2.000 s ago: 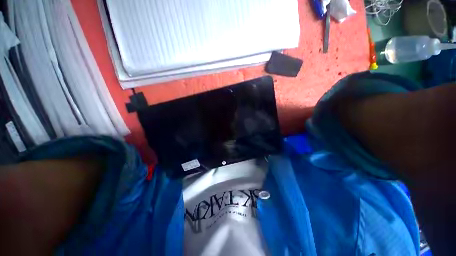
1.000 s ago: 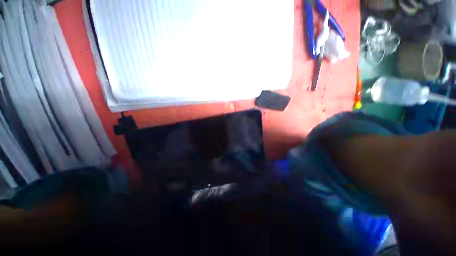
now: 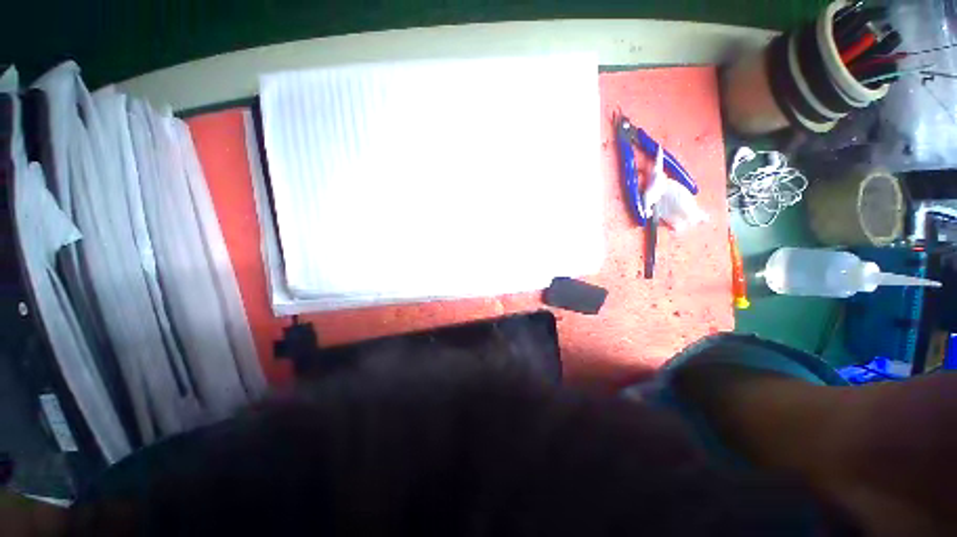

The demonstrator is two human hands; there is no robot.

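A glossy black screen panel (image 3: 530,338) lies on the red-orange mat (image 3: 682,315). Only its upper strip shows; a dark blurred shape covers the rest. A small black tab (image 3: 299,341) sticks out at its upper left corner. A loose dark grey piece (image 3: 575,296) lies just beyond its upper right corner. Neither of my hands is in view. My right forearm and teal cuff show at the lower right, and a sliver of my left arm shows at the lower left edge.
White ruled sheets (image 3: 436,178) lie behind the panel. Interleaved screens (image 3: 157,262) are stacked at left. Blue-handled cutters (image 3: 635,173) lie right of the sheets. An orange screwdriver (image 3: 738,273), white cord (image 3: 766,189), bottle (image 3: 819,273), tape roll (image 3: 855,208) and tool cup (image 3: 808,73) stand or lie at right.
The view has shifted up the bench, so the tool cup and the bench's far edge now show. The panel sits lower in the picture and is largely covered by the dark shape.
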